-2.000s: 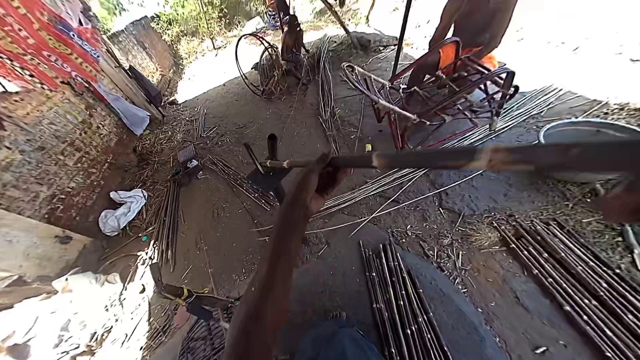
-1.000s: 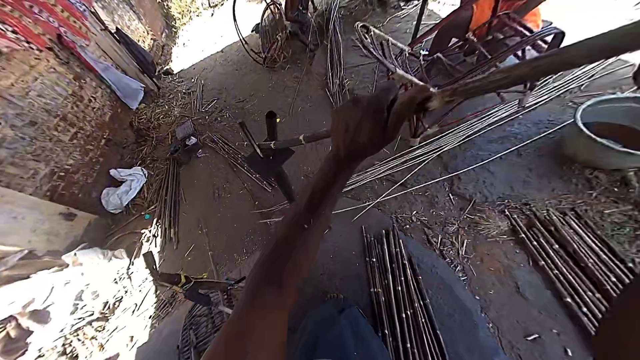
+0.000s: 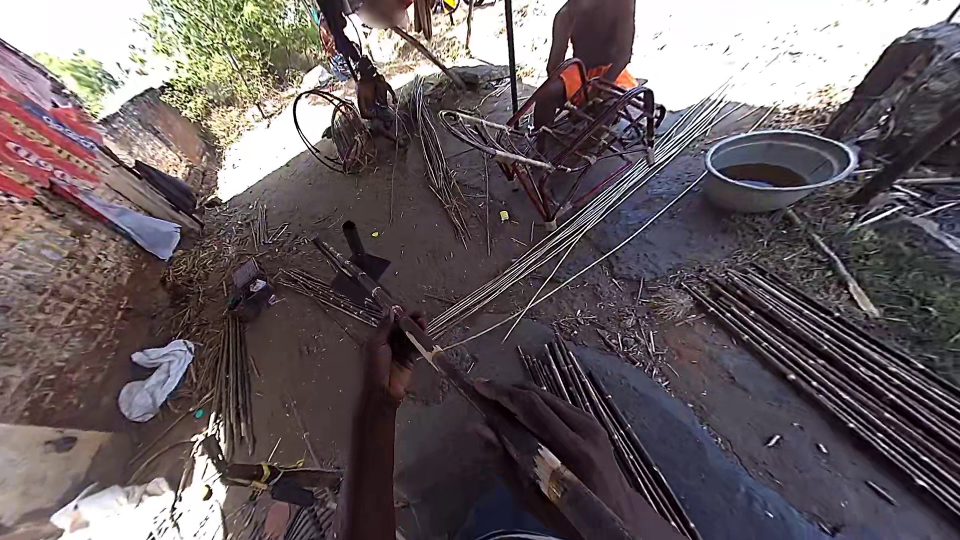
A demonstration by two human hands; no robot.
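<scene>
A long dark cane pole with pale joints runs diagonally from the centre left to the bottom right. My left hand is closed around it near the middle of the view. Nearer to my body, my right hand grips the thicker part, fingers laid along its side. The pole's thin far end lies over a dark metal plate with an upright pipe on the ground. Beneath and right of my right hand lies a bundle of dark canes.
Long pale canes stretch towards the back right. A grey basin holds dark liquid. More dark canes lie at right. Two people work ahead, one at a cane chair frame. A white cloth lies left, near a brick wall.
The pole has swung from pointing up and right to running down towards my body. My right hand has come into clear view on it. My left hand has moved lower. The view has shifted.
</scene>
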